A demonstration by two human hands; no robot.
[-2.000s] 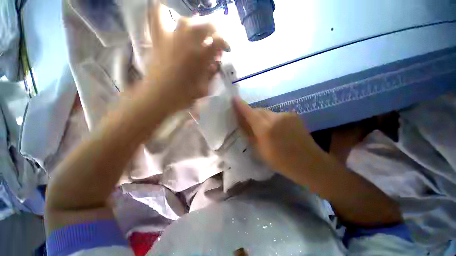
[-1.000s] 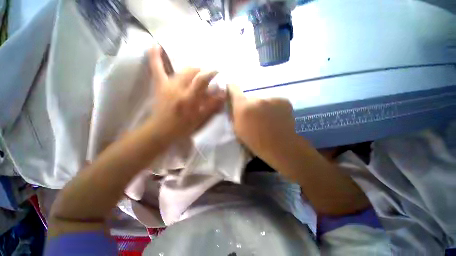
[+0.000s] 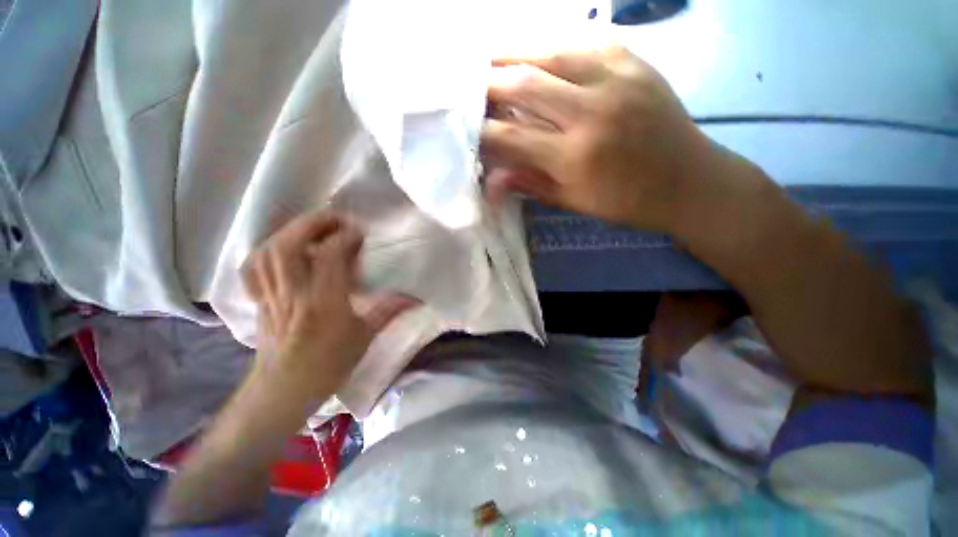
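A cream garment piece (image 3: 410,252) lies in folds from the machine bed down over the table's front edge towards the lap. A white pocket-like piece (image 3: 436,157) lies on it, its upper part lost in glare. My left hand (image 3: 310,283) is on the garment's lower left part with fingers bent; whether it grips cloth is unclear. My right hand (image 3: 583,136) is at the garment's right edge, its bent fingertips at the fabric edge; a grip is not clear. The needle is not visible.
The white machine bed (image 3: 840,73) is at upper right, with a grey ruler edge (image 3: 840,241) along its front. More cream folds (image 3: 137,136) hang at left. A red basket (image 3: 305,462) is at lower left. Pale cloth (image 3: 735,383) lies at the lower right beside the lap.
My left hand has moved down and left, away from my right hand. My right hand has moved up. The garment is spread wider, and the ribbed knob has left the view.
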